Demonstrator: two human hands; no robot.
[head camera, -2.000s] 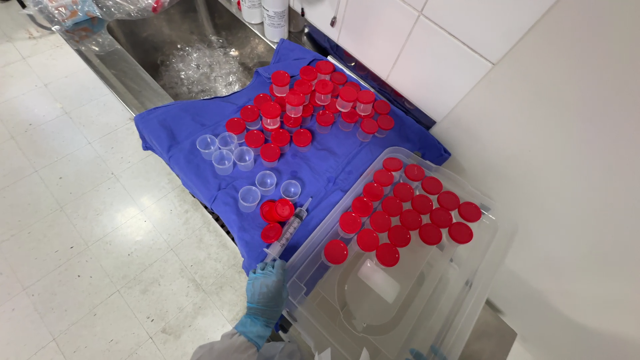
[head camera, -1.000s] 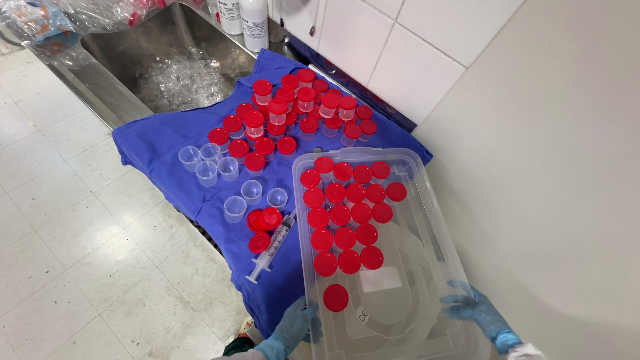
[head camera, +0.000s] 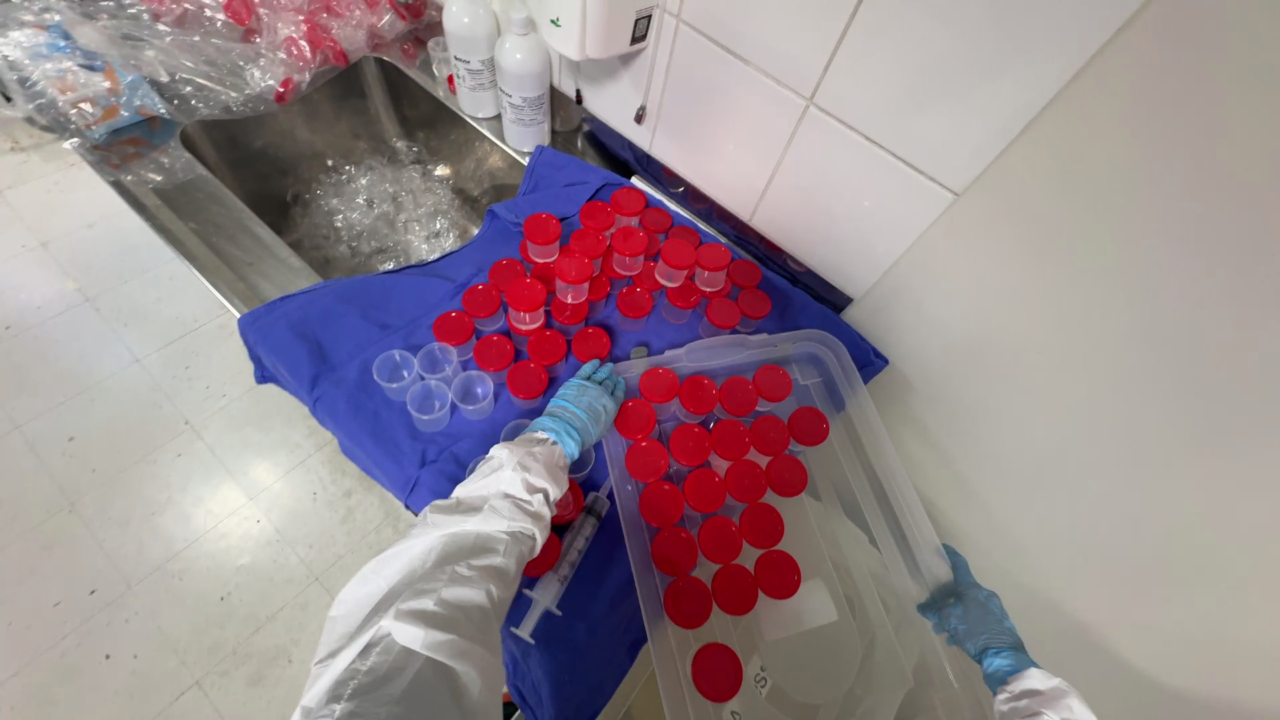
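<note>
My left hand, in a blue glove, is at the upper left corner of a clear plastic bin; whether its fingers grip the rim cannot be told. My right hand, gloved too, holds the bin's right side. Inside the bin stand several red-capped specimen cups. Many more red-capped cups stand on a blue cloth, some stacked on others. Uncapped clear cups sit to their left. A large plastic syringe lies between my left forearm and the bin, beside loose red lids.
A steel sink holding crumpled clear plastic lies at upper left. White bottles stand behind it, below a wall dispenser. Plastic bags with red lids lie beyond. A tiled wall borders the cloth.
My left hand has moved from the bin's near end up to its far left corner. The right hand stays at the bin's right side. The bin was turned between the two earlier frames.
</note>
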